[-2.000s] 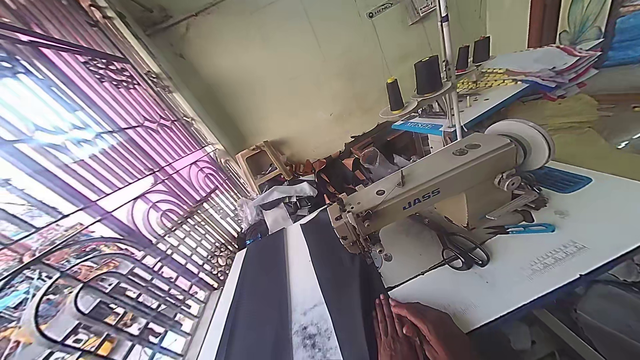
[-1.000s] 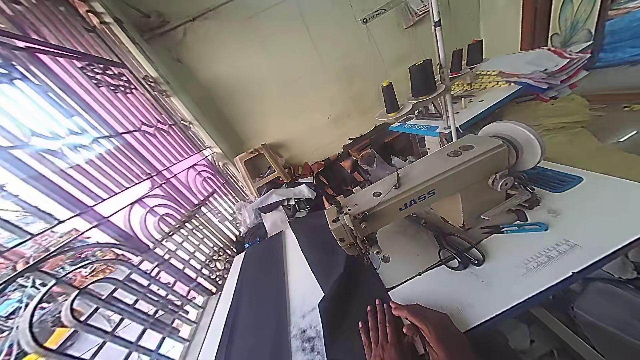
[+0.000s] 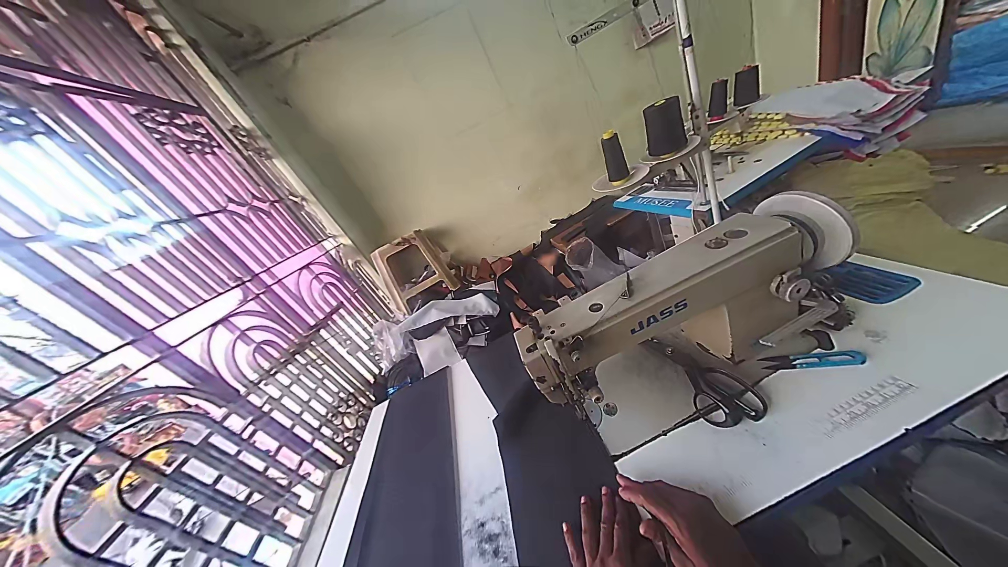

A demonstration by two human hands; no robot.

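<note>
Dark fabric [image 3: 543, 465] lies on the white sewing table and runs up to the needle area of a beige industrial sewing machine [image 3: 669, 307]. My left hand [image 3: 606, 535] rests flat on this fabric at the bottom, fingers pointing up toward the machine. Beside it, my right hand [image 3: 681, 520] touches the fabric's right edge and partly overlaps the left hand; whether its fingers pinch the cloth is unclear. A second dark fabric strip [image 3: 405, 472] lies farther left, with a band of stained white tabletop between the two.
Black-handled scissors [image 3: 728, 398] and a blue-handled thread snipper [image 3: 827, 360] lie right of the machine head. Thread cones [image 3: 665, 127] stand behind on a stand. A metal window grille [image 3: 236, 315] borders the left side. Cloth scraps [image 3: 457, 311] and a plastic stool [image 3: 413, 264] are beyond the table.
The dark fabric under the needle area has shifted, its left edge now angled differently than two seconds ago. Both hands stay near the table's front edge.
</note>
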